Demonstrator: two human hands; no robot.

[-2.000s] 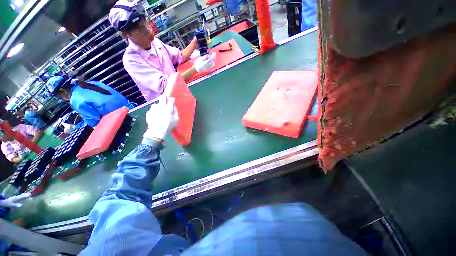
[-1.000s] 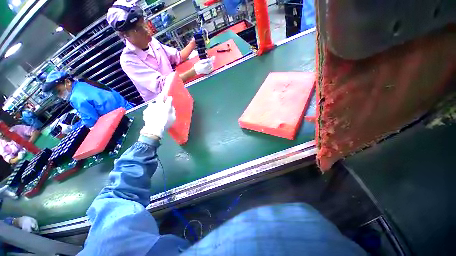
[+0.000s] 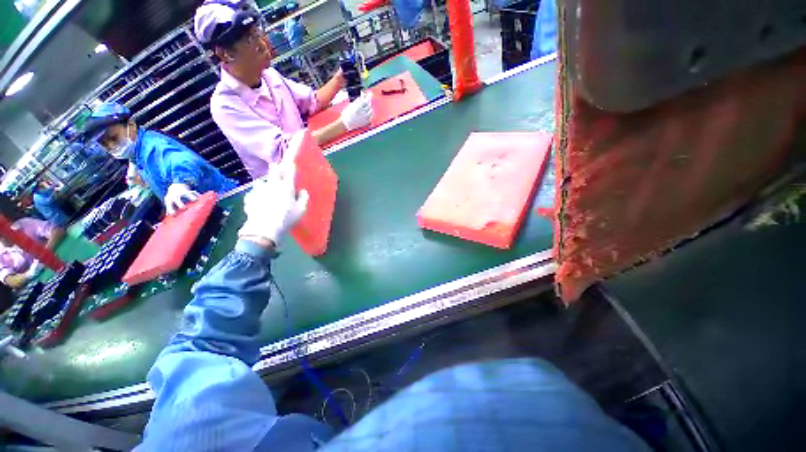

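Note:
My left hand [image 3: 275, 201], in a white glove, grips a red foam pad [image 3: 315, 199] by its near side and holds it tilted on edge over the green conveyor belt [image 3: 376, 256]. A blue cord runs down from my left wrist. A second red pad [image 3: 486, 187] lies flat on the belt to the right, near the curtain flap. A third red pad [image 3: 171, 239] lies on top of a board with black parts at the left. My right hand is not in view.
A ragged red curtain flap [image 3: 576, 212] hangs at the enclosure opening on the right. Boards with black blocks [image 3: 110, 254] stand on the belt at far left. A coworker in pink [image 3: 256, 115] and one in blue [image 3: 163, 159] are across the belt. A metal rail [image 3: 424, 292] edges it.
The pads and boards on the belt have shifted slightly left. My left hand has moved slightly left, still gripping its pad. The blue-clad coworker's gloved hand has come to the third pad.

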